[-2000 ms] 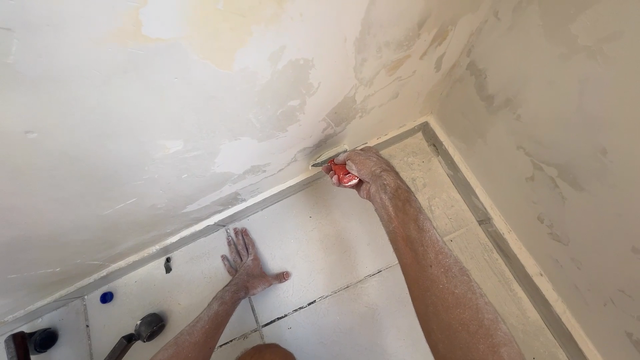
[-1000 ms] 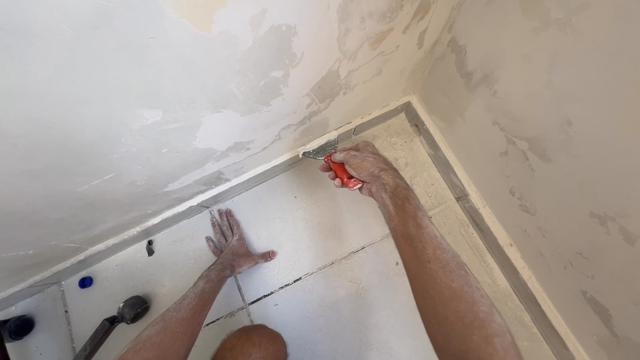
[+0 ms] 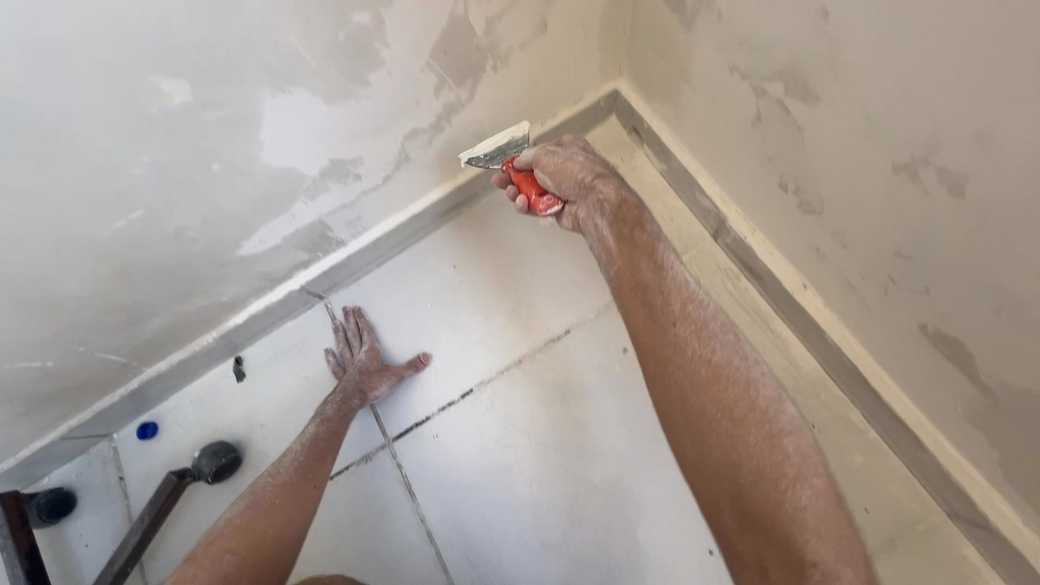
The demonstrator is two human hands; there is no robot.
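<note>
My right hand (image 3: 561, 180) grips the red handle of a putty knife (image 3: 497, 148) near the room's corner. The blade is raised at the top edge of the grey baseboard (image 3: 390, 241), and pale filler coats its edge. Dust covers my left hand (image 3: 363, 361), which rests palm down with fingers spread on the white floor tiles (image 3: 520, 422), beside the baseboard at a tile joint. The patched wall (image 3: 203, 187) rises beyond both hands.
At the lower left, dark legs with rounded black feet (image 3: 217, 462) stand on the tiles. A blue cap-like disc (image 3: 147, 431) and a small dark scrap (image 3: 238, 369) lie near the baseboard. A second wall (image 3: 861, 187) meets the first at the corner.
The putty knife's blade has turned, and its pale-coated edge now shows more. My left hand stays spread on the floor. The view has shifted somewhat.
</note>
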